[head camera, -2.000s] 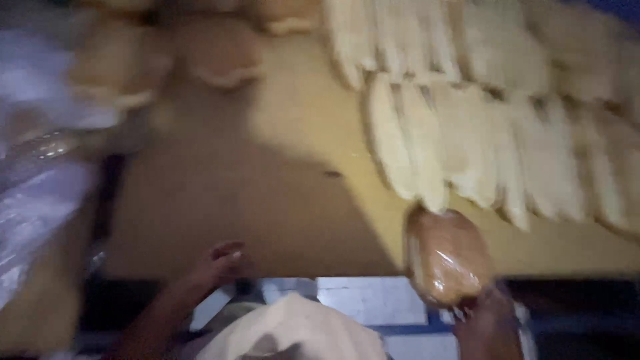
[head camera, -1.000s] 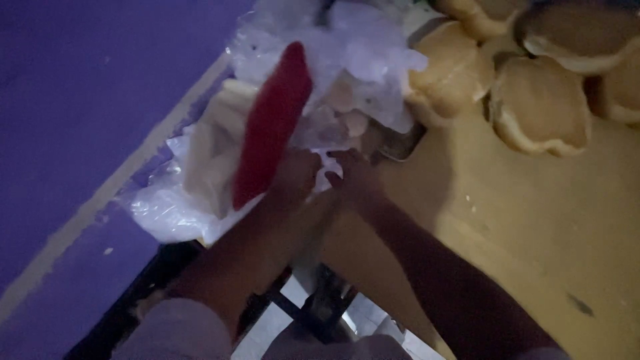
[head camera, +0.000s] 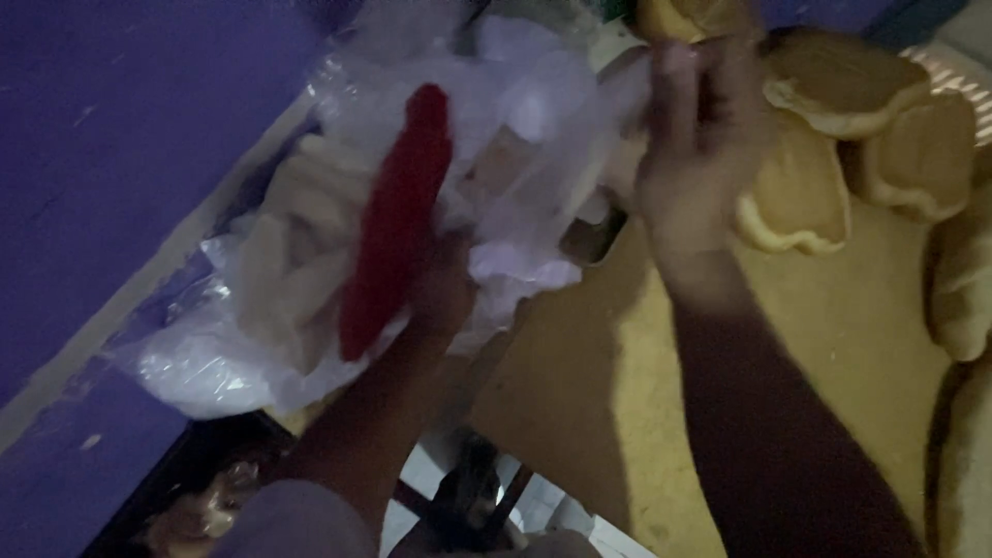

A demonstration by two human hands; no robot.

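Observation:
My left hand [head camera: 446, 279] is at the clear plastic bags [head camera: 535, 178], close beside a long red object [head camera: 399, 225]; blur and shadow hide its fingers, so what it holds does not show. My right hand [head camera: 697, 147] is raised at the right side of the bags, blurred, its fingers curled near the bread; whether anything is between them cannot be told. Slices of bread with a browned face [head camera: 798, 186] lie just right of that hand. Pale, folded pieces [head camera: 298, 248] rest on plastic left of the red object.
A yellow-brown tabletop [head camera: 821, 325] spreads below the bread. More bread [head camera: 961, 279] lies at the right edge. Along the left runs a purple wall [head camera: 116, 170] with a pale stripe. A dark container with plastic-wrapped things [head camera: 201, 504] stands at lower left.
One second ago both hands were together at the bags; my right hand has since moved right toward the bread. Two seconds ago it held a plastic-wrapped loaf. The view has swung left since then.

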